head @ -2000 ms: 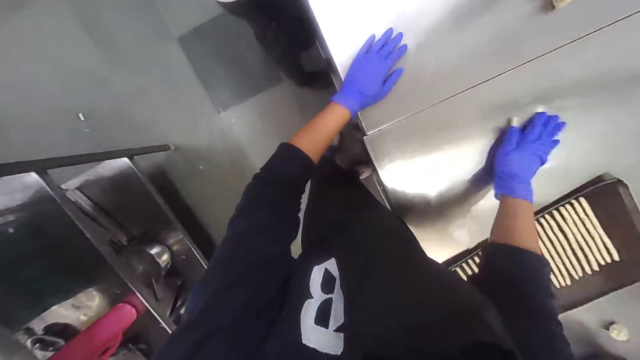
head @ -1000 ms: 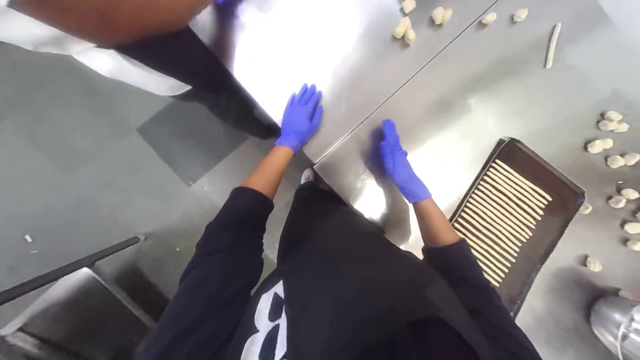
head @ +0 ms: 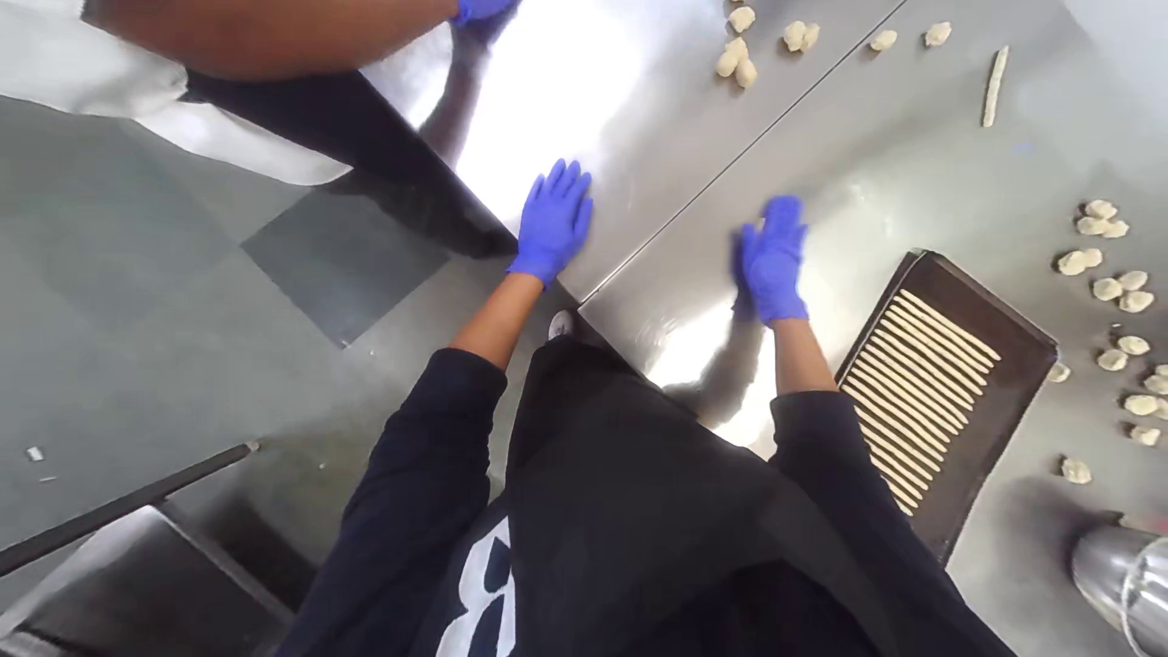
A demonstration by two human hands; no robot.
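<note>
Both my hands wear blue gloves. My left hand (head: 553, 224) lies flat near the edge of the stainless steel table (head: 675, 173), fingers apart, holding nothing. To the right of the table's seam is my right hand (head: 774, 258), palm down over the steel with its fingers extended and nothing in them. Beyond it on the right, a dark baking tray (head: 1022, 338) bears several thin dough strips (head: 922, 388) side by side. A single dough strip (head: 995, 87) lies on the steel at the upper right. Small dough pieces (head: 736, 59) are grouped at the top of the table.
A co-worker's bare forearm (head: 274, 32) and gloved hand (head: 484, 9) reach in at the top left. More dough pieces (head: 1100, 219) are scattered at the right. A metal container (head: 1118, 575) stands at the lower right, and a metal rack (head: 137, 575) at the lower left.
The view has shifted. My right hand was sideways a second ago; now its fingers point away from me. A co-worker's arm, absent two seconds ago, is in view.
</note>
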